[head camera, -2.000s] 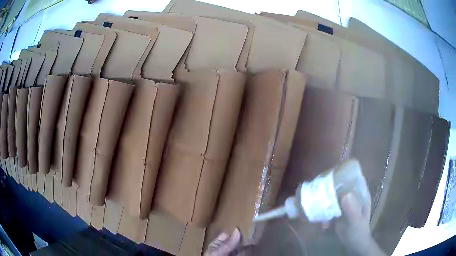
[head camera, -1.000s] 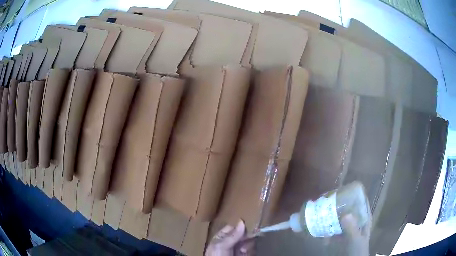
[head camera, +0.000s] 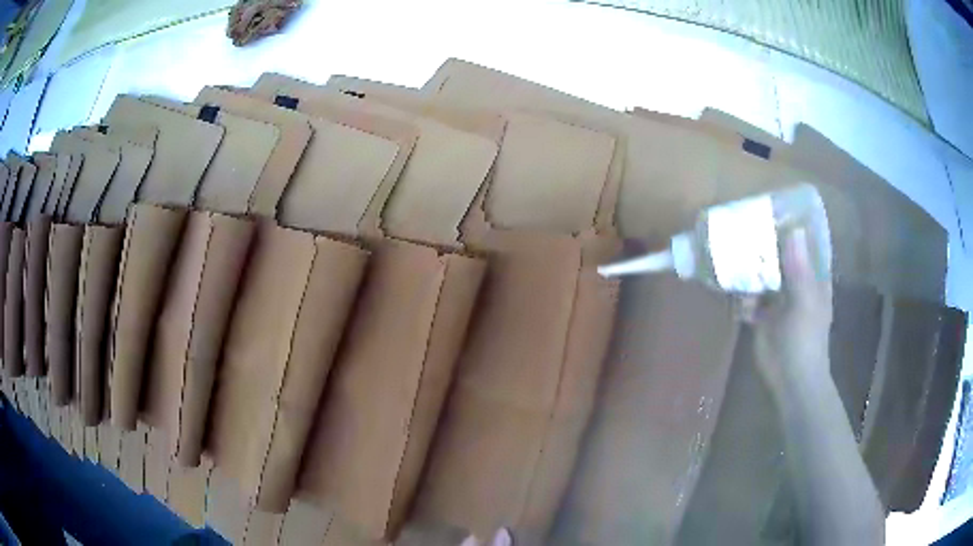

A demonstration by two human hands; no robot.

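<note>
Brown panels point(head camera: 512, 331) lie in an overlapping row, with raised folded edges point(head camera: 304, 363) like shingles. My right hand point(head camera: 798, 293) is shut on a clear glue bottle point(head camera: 744, 247) with a white label, held sideways above the panels at the right. Its pale nozzle points left, near the top of a folded edge; whether the tip touches is unclear. My left hand point(head camera: 489, 538) shows only as fingertips at the bottom edge, on or beside a panel; its grip is hidden. A faint shiny glue line point(head camera: 699, 448) shows on a panel right of centre.
A brown lump point(head camera: 261, 19) lies on the white table point(head camera: 368, 48) behind the row. Striped yellowish sheets point(head camera: 811, 48) are at the top right. Short black strips point(head camera: 756, 147) show near some panels' top edges. A shiny greyish area point(head camera: 960, 459) is at the right rim.
The bottle in my right hand has moved from the lower end of a folded edge up to near its top. My left hand has dropped mostly out of the picture. The view has shifted, showing the brown lump.
</note>
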